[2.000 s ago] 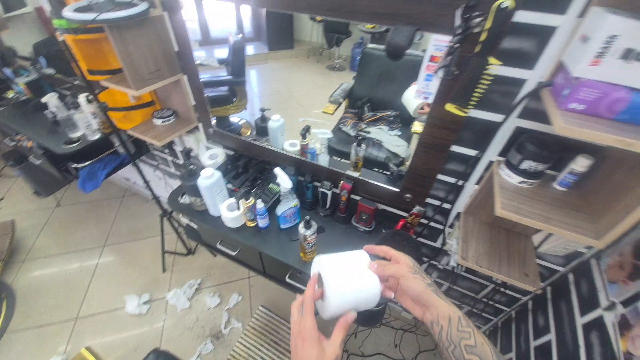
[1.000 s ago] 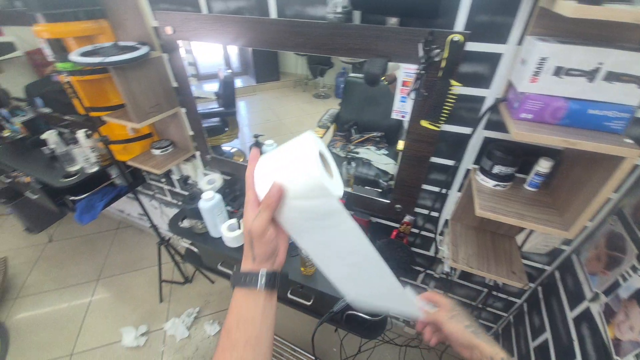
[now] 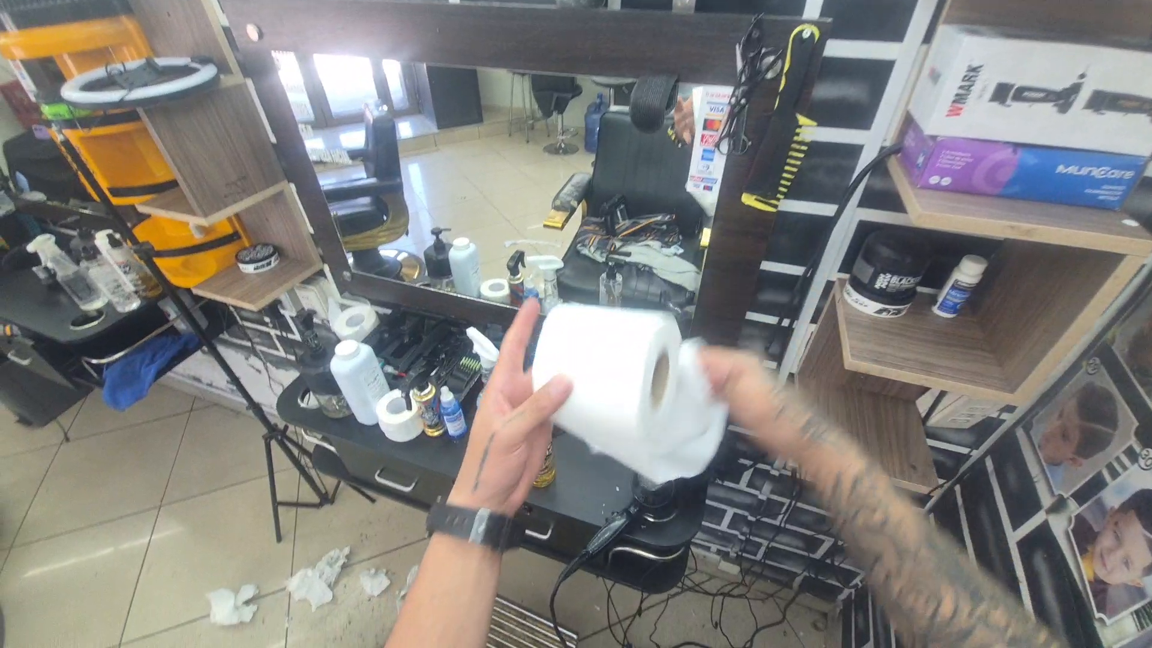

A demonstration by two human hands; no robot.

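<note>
My left hand, with a dark band at the wrist, grips a roll of white tissue paper from its left side, thumb in front. The roll's cardboard core faces right. Beside that end, my right hand is blurred and holds the loose, bunched length of paper; its fingertips are partly hidden behind the paper. Both hands are above the black counter. A hair clipper with a cord lies at the counter's front edge below the roll.
A white bottle, a smaller roll and small bottles stand on the counter's left. Behind is a framed mirror. Wooden shelves jut out at right. A tripod stands left; torn paper and cables lie on the floor.
The length of paper stretched out from the roll one second ago is now bunched beside it. My right hand has come up close to the roll's right end.
</note>
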